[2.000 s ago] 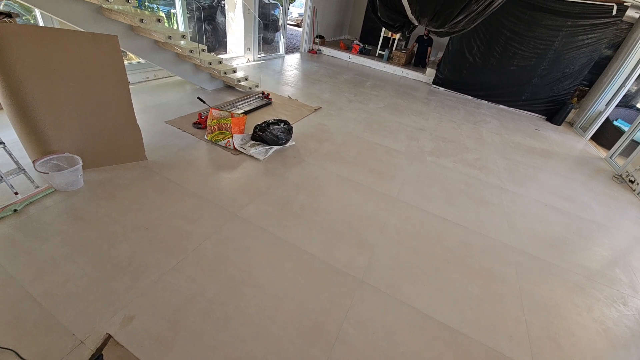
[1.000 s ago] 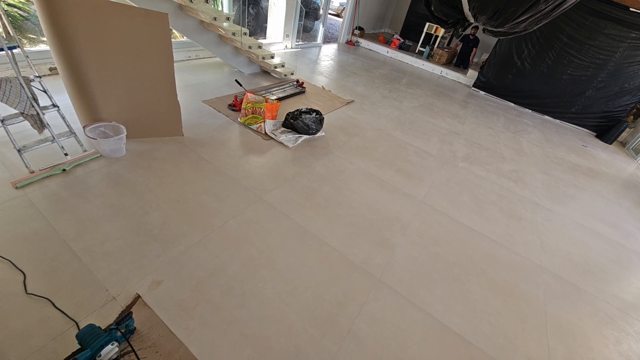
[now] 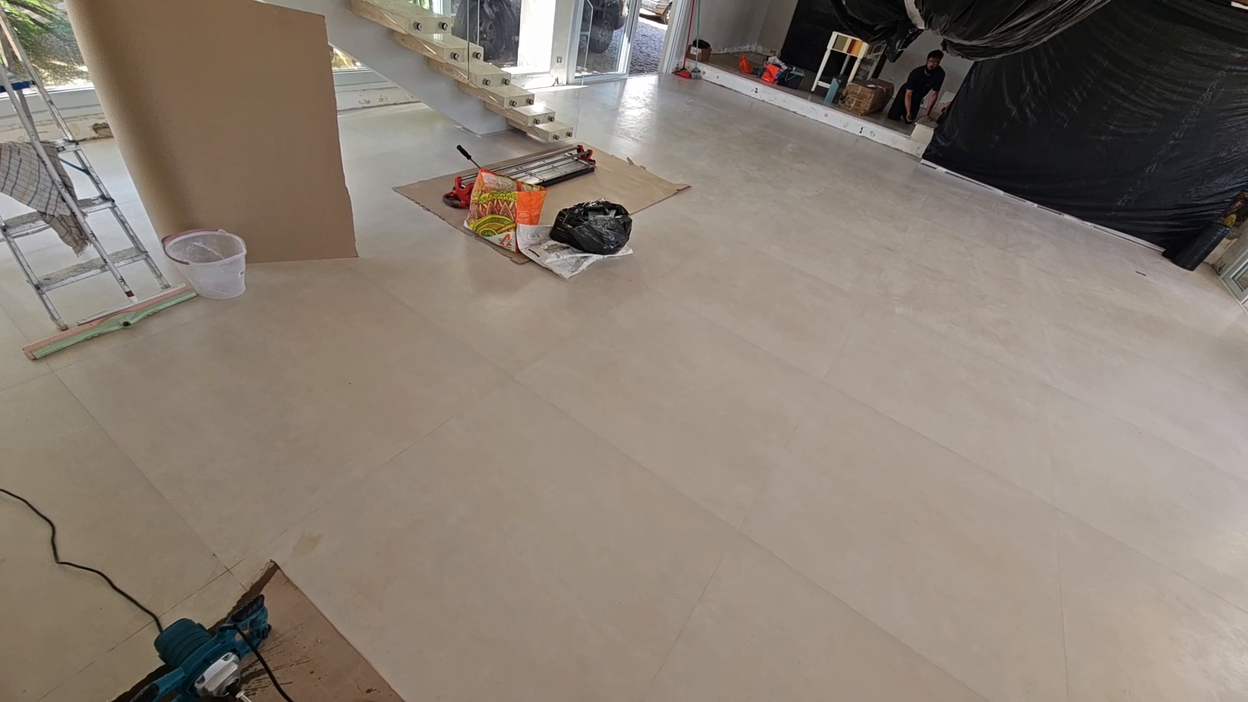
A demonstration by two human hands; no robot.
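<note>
Neither my left hand nor my right hand is in the head view. At the lower left a teal corded power tool (image 3: 200, 655) lies on a brown cardboard sheet (image 3: 317, 648), partly cut off by the frame's bottom edge. Farther off, a manual tile cutter (image 3: 546, 168) with red parts rests on another cardboard sheet (image 3: 639, 185). In front of the cutter stands an orange and yellow printed bag (image 3: 502, 207). Beside it a black plastic bag (image 3: 592, 226) sits partly on a white printed bag or sheet (image 3: 565, 255).
Left: an aluminium stepladder (image 3: 93, 210) with a checked cloth (image 3: 39, 185), a clear plastic bucket (image 3: 216, 265), a green-edged strip (image 3: 112, 324) and an upright cardboard roll (image 3: 219, 136). Behind are stair treads (image 3: 468, 63). A person (image 3: 918, 90) kneels beyond black plastic sheeting (image 3: 1092, 127).
The view has swung left and down, bringing in the stepladder and the power tool. The person at the back, upright a second ago, now leans lower.
</note>
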